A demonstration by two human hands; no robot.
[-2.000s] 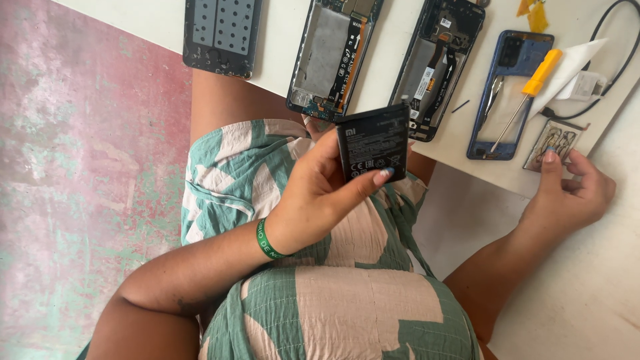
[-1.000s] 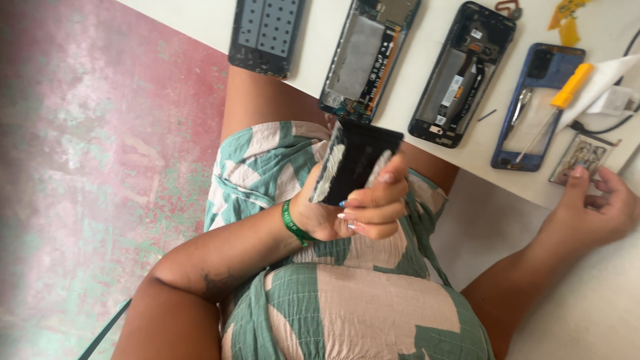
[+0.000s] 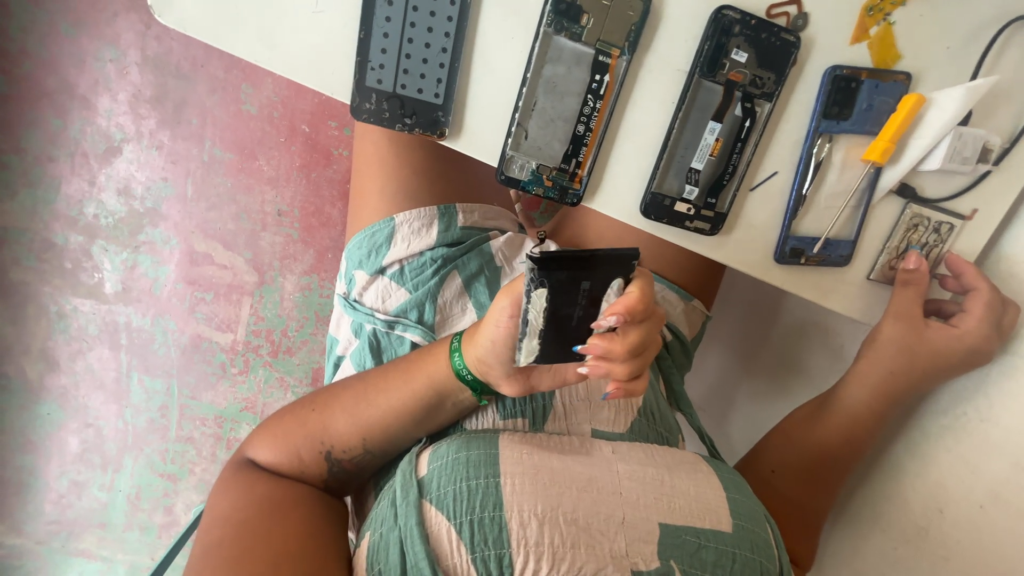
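My left hand holds a black phone battery above my lap, its back with pale adhesive residue facing up and a small connector at its top edge. At the table's right edge my right hand has its thumb on a second, silvery battery with dark squiggly residue, which lies on the table; whether the fingers grip it is unclear. Just left of that one lies a blue phone frame with a yellow-handled screwdriver across it and metal tweezers inside.
Opened phone bodies lie on the white table: a perforated one, one with a flex cable and another. Yellow film pieces, white paper, a white charger and a black cable lie at the right.
Two seconds ago the printed label of the battery in my left hand faced up; now its residue-marked back does. My right hand remains at the other battery. The view has shifted somewhat.
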